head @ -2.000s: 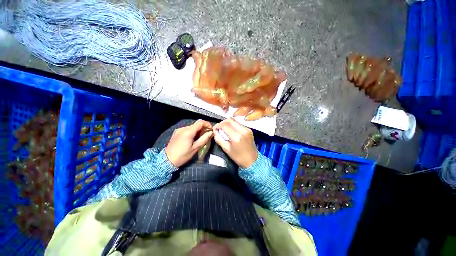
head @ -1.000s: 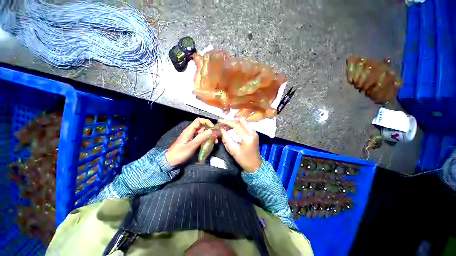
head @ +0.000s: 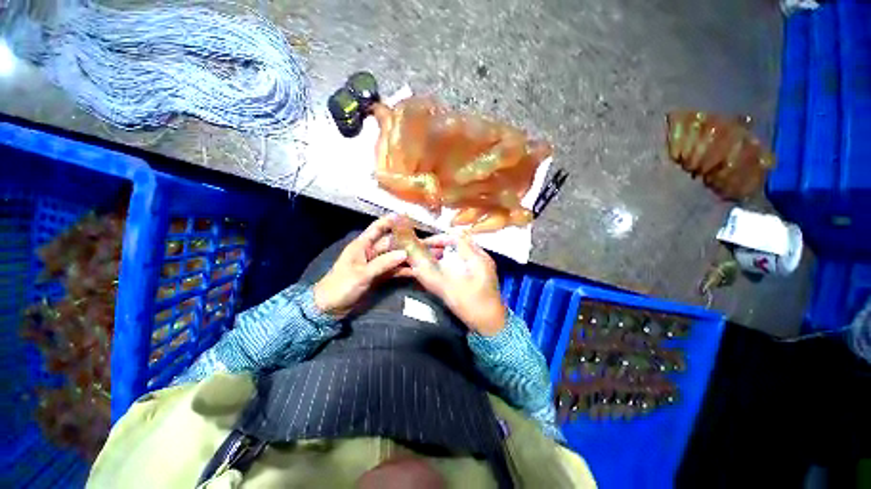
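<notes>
My left hand (head: 358, 269) and my right hand (head: 465, 284) meet over my lap, just in front of the bench edge. Between their fingers they hold a small amber finger-shaped piece (head: 409, 241), partly hidden by the fingers. A small white wad (head: 455, 258) shows at my right hand. On the bench ahead, a glossy pile of amber pieces (head: 458, 158) lies on a white sheet (head: 516, 243). A pale blue-white twine hank (head: 181, 65) lies at the upper left of the bench.
Dark round pair (head: 353, 103) beside the sheet; black snips (head: 550, 191) at its right. Fanned amber row (head: 719, 153) and white tub (head: 770, 246) at right. Large blue crate (head: 133, 277) at left holds amber-brown pieces. Blue crate (head: 705, 358) at lower right holds dark rows. Stacked blue crates (head: 819, 105) stand at right.
The green-gold amber piece that hung below my left fingers has been raised between the hands. My right thumb has moved left, and the hands have shifted slightly.
</notes>
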